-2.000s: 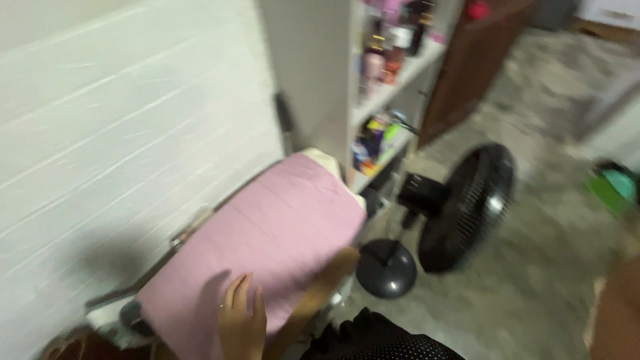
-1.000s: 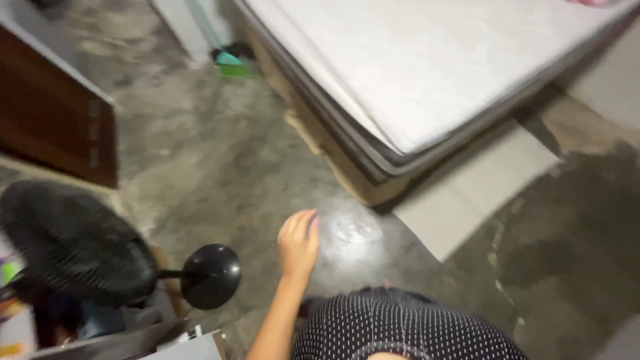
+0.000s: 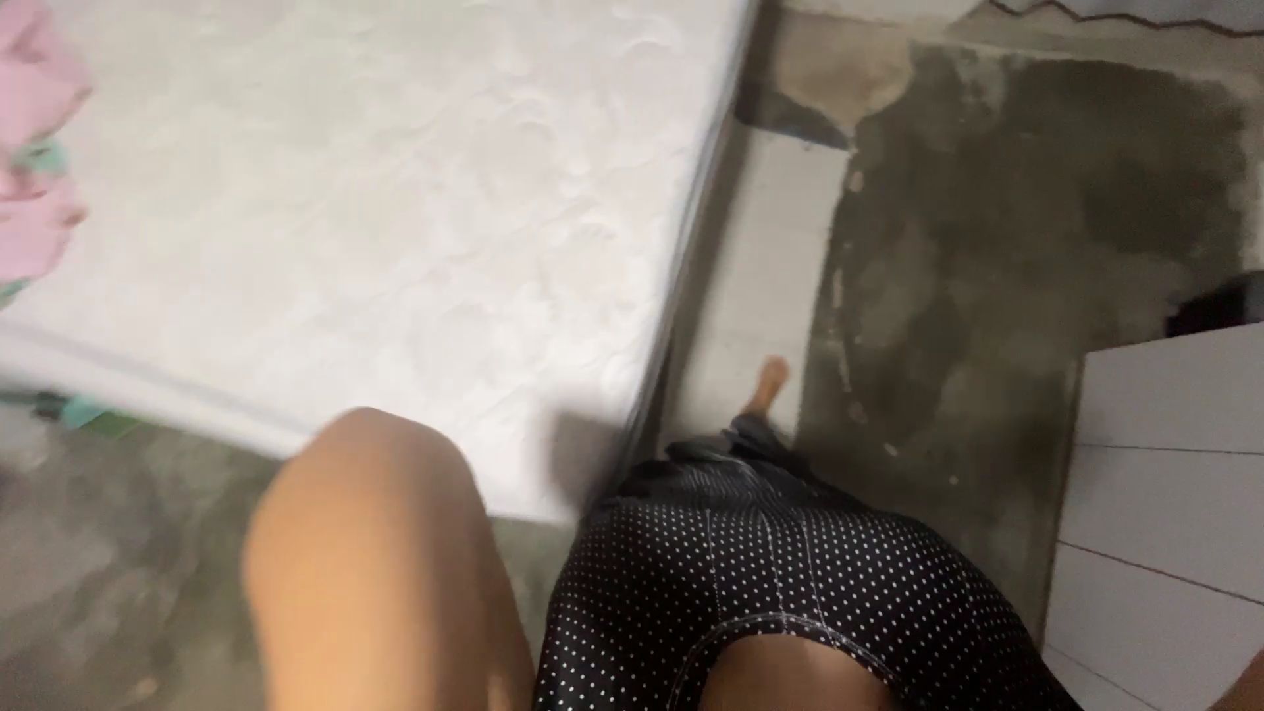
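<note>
Neither of my hands shows clearly in the head view. A large, blurred bare limb [image 3: 370,563], seemingly my bent left arm, rises at the lower left, over the corner of a white mattress [image 3: 395,227]; no fingers can be made out. A bit of bare skin [image 3: 1246,686] shows at the bottom right corner, too little to tell what it is. My black dress with white dots [image 3: 790,553] fills the lower middle. Beyond its hem a bare foot [image 3: 770,383] is over a pale flat strip [image 3: 765,257] on the floor.
Crumpled pink and green cloth [image 3: 35,148] lies on the mattress at the left edge. Dark, patchy concrete floor [image 3: 948,296] runs along the right side of the bed. White furniture with panel lines [image 3: 1165,474] stands at the right, with a dark object [image 3: 1215,306] behind it.
The view has swung right, from the pink-covered surface and black fan to the bed. The hand visible in both earlier frames is out of sight.
</note>
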